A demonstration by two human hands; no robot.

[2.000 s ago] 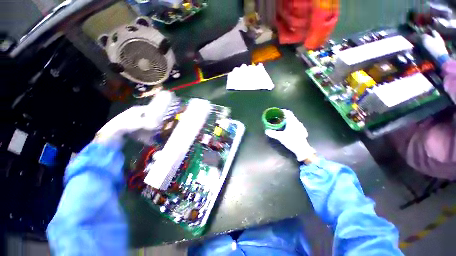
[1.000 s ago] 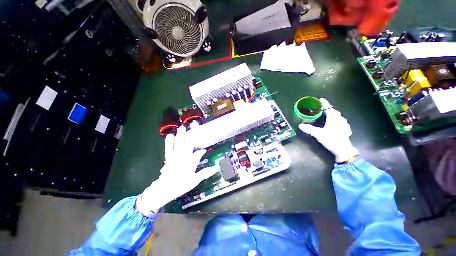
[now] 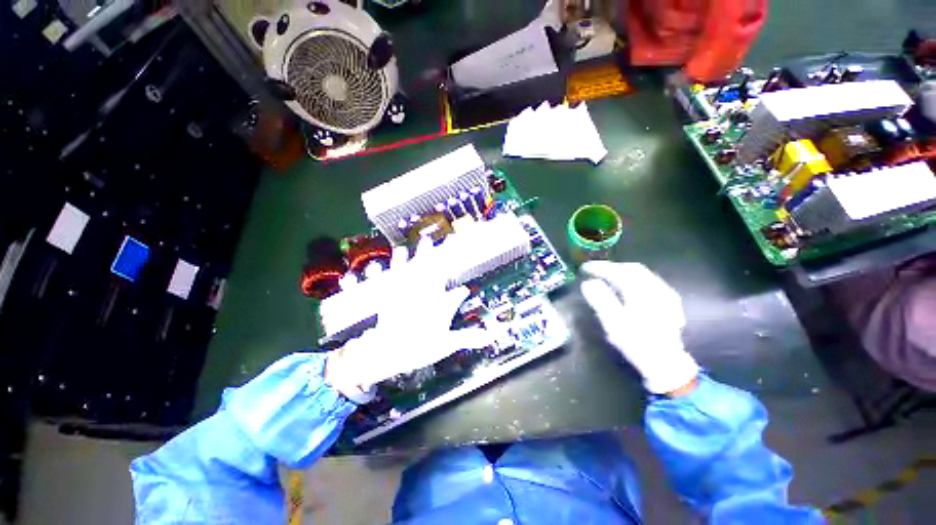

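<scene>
A green power board [image 3: 525, 256] lies tilted on the dark green bench mat, with a long silver-white heatsink [image 3: 493, 251] across it, a finned heatsink [image 3: 426, 190] at its back and copper-red wound rings [image 3: 322, 282] at its left corner. My left hand [image 3: 405, 318], in a white glove, lies over the long heatsink and the board's near left part; its fingertips touch the heatsink. A small green open pot [image 3: 595, 228] stands right of the board. My right hand [image 3: 638, 316], gloved, is just below the pot, apart from it, with fingers bent; nothing shows in it.
A second board [image 3: 765, 220] is at the right, near a person's pink sleeve [image 3: 895, 303]. White folded paper [image 3: 555, 133], a panda-eared fan [image 3: 334, 80], a dark box with a pale sheet [image 3: 505, 64] and red-orange bags [image 3: 693, 36] are behind. Black bins [image 3: 103, 338] stand left.
The board has gone from steeply slanted to lying more crosswise. My right hand has let go of the pot and drawn back from it. My left hand has moved further over the board's long heatsink.
</scene>
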